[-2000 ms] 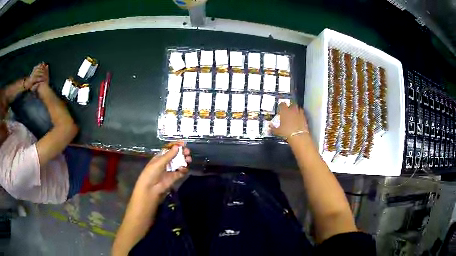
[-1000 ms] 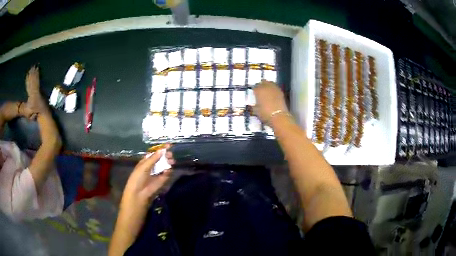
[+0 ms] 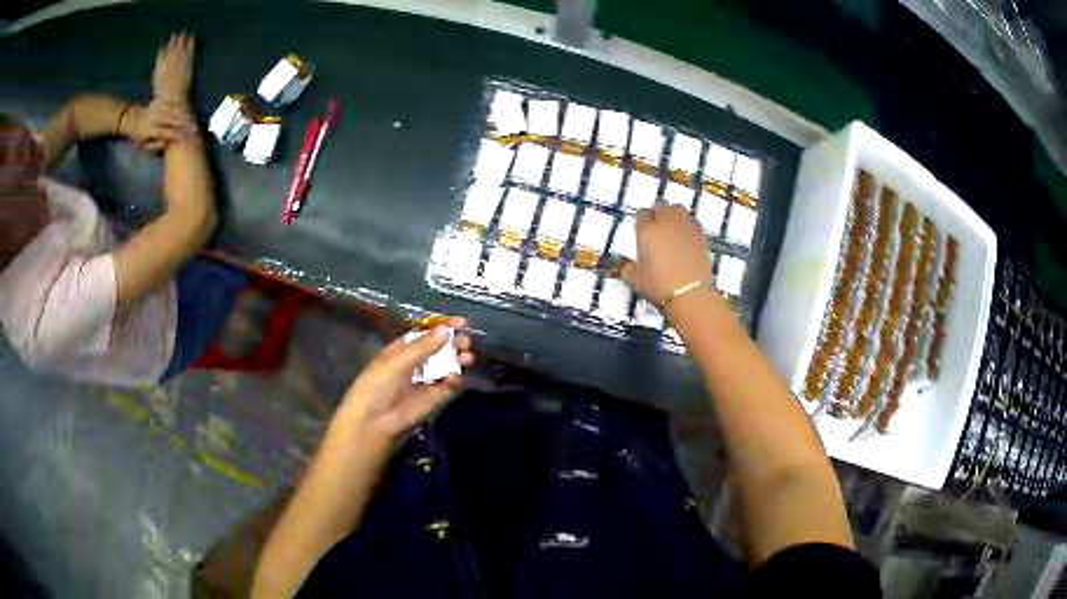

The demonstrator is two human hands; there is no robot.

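Note:
A clear blister tray (image 3: 468,281) lies on the dark bench mat, its four rows of pockets filled with white pouch cells (image 3: 566,173) with amber tape ends. My left hand (image 3: 404,380) is in front of the bench edge and holds a small stack of pouch cells (image 3: 438,358), amber ends up. My right hand (image 3: 670,255) is over the right half of the tray, at the lower middle rows, fingers pointing down. The fingertips hide what they touch, so I cannot tell whether it holds a cell.
A white foam box (image 3: 807,252) with upright cells in brown rows stands right of the tray, black trays (image 3: 1021,374) beyond it. Loose cells (image 3: 262,139) and a red marker pen (image 3: 307,164) lie at left. A person's forearms (image 3: 176,211) rest at the far left; a red stool (image 3: 248,339) is below.
The whole view has turned and shifted. My right hand has moved left from the tray's right end to over its cells. My left hand still holds the stack of cells.

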